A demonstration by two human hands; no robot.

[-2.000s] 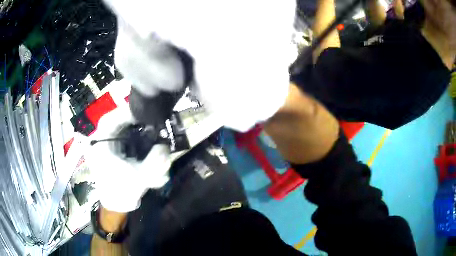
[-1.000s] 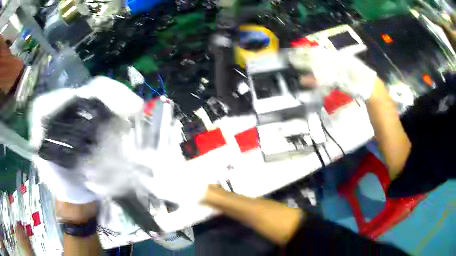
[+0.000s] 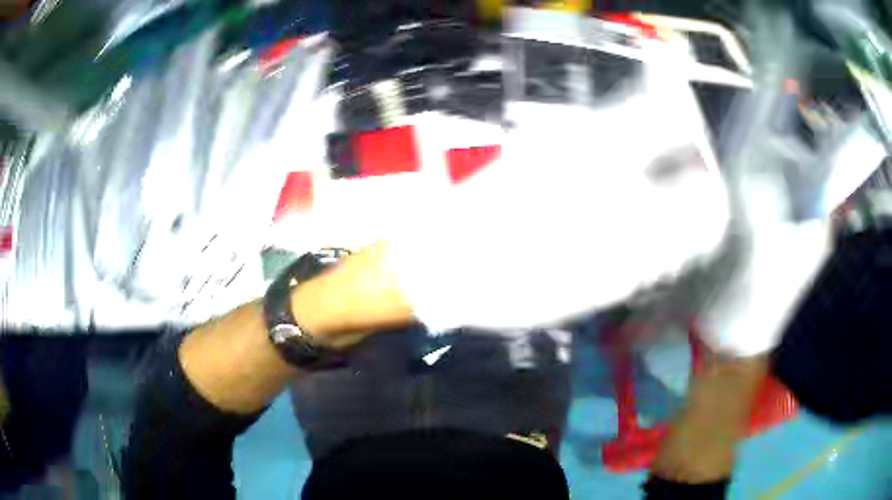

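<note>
My left hand (image 3: 557, 225), in a white glove with a dark band on the wrist, reaches across the middle of the bench. It is overexposed, so its fingers and anything in them cannot be made out. My right hand (image 3: 778, 283), also white-gloved, is at the right beyond the bench edge and strongly blurred; its grip is hidden. Long silver-grey profiles (image 3: 166, 176) lie side by side at the left. A grey-white box (image 3: 513, 73) with a dark opening is behind my left hand, partly covered by it.
Flat red patches (image 3: 386, 151) lie on the white bench top (image 3: 362, 205). Dark cluttered parts (image 3: 430, 83) are behind them. A red stool (image 3: 636, 444) stands on the blue floor at the lower right. A dark sleeve (image 3: 841, 332) is at the right edge.
The view has turned and shifted. My left hand has moved from the left over the profiles to mid-bench; the dark object in it no longer shows. My right hand is now at the right.
</note>
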